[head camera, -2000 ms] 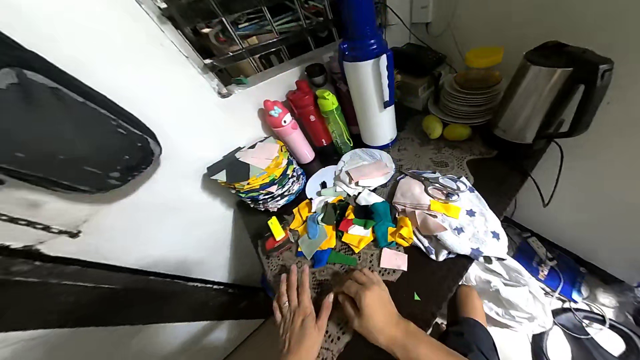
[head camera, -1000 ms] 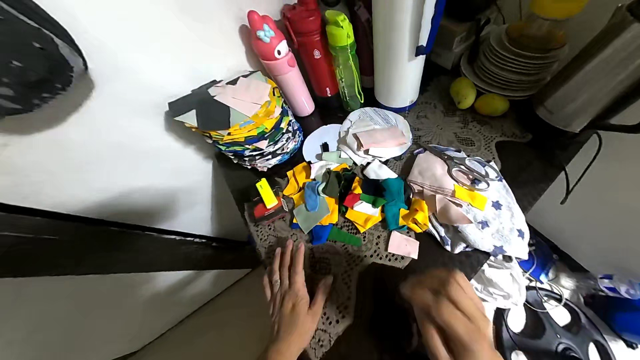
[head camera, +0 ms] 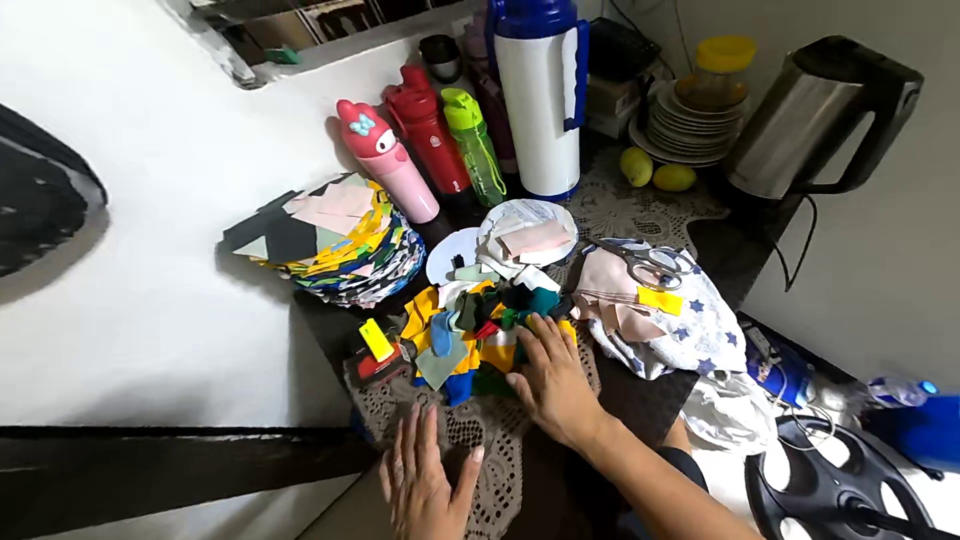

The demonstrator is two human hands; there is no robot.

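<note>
My left hand point(head camera: 426, 480) lies palm down with spread fingers on the lace table runner point(head camera: 499, 450), holding nothing. My right hand point(head camera: 556, 379) reaches to the right front part of a heap of coloured fabric scraps point(head camera: 442, 341), its fingertips touching yellow and dark pieces; whether it grips one is unclear. Left of the heap stands a tall round stack of layered fabric pieces point(head camera: 352, 247). Behind the heap, a pale pink scrap point(head camera: 534, 238) lies on round white pieces. To the right, scissors point(head camera: 649, 266), folded pink fabric point(head camera: 611, 281) and a yellow scrap point(head camera: 660, 301) rest on a star-print cloth point(head camera: 694, 330).
A yellow object point(head camera: 376, 340) lies left of the heap. Drink bottles point(head camera: 390, 169) and a large white flask point(head camera: 540, 112) stand behind. Two yellow fruits point(head camera: 636, 166), stacked plates point(head camera: 690, 124) and an electric kettle point(head camera: 799, 120) are at the back right. A fan base point(head camera: 832, 480) is below right.
My right hand has moved from the near table edge up to the scrap heap. The pink scrap in front of the heap is no longer visible there. My left hand stays on the runner.
</note>
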